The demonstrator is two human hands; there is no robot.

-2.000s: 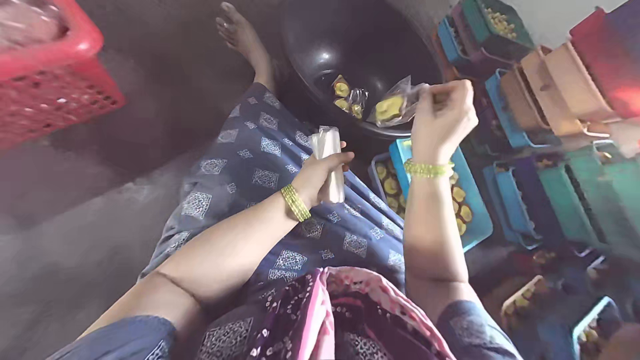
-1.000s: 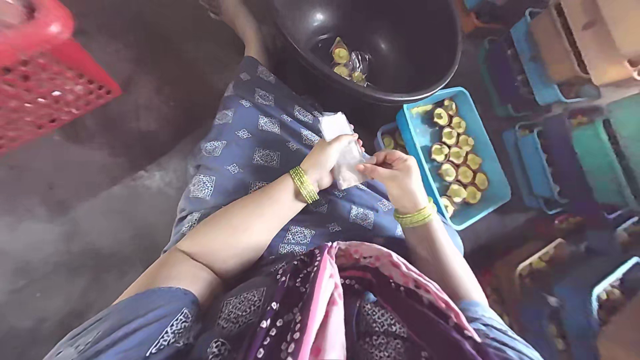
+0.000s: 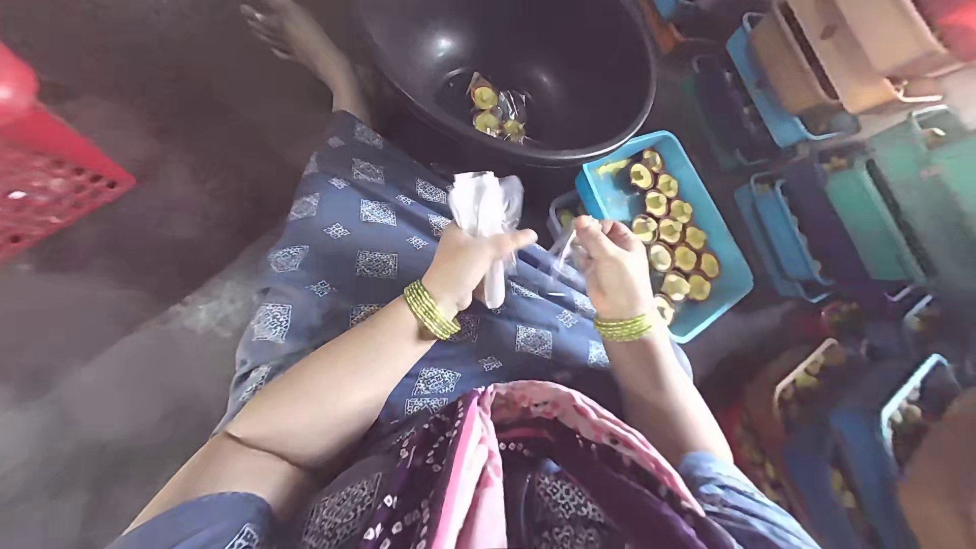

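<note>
Over my lap, my left hand (image 3: 469,267) grips a stack of clear plastic bags (image 3: 486,210). To its right, my right hand (image 3: 612,263) pinches a single clear plastic bag (image 3: 566,255) between thumb and fingers, apart from the stack. Just beyond my right hand lies a blue plastic tray (image 3: 720,255) with several small round yellow-topped pieces (image 3: 671,230) in rows. A large black tub (image 3: 579,76) stands ahead, and a few bagged yellow pieces (image 3: 486,99) rest on its bottom.
A red perforated plastic basket (image 3: 61,183) is at the left edge. Stacked blue, green and peach plastic trays (image 3: 877,213) line the right side, some holding small pieces (image 3: 812,374). My bare foot (image 3: 297,34) rests on the floor left of the tub.
Two seconds ago my right hand held a bagged yellow piece at the tub's rim. It then came to the bag stack in my left hand, and now it is apart from it with one bag.
</note>
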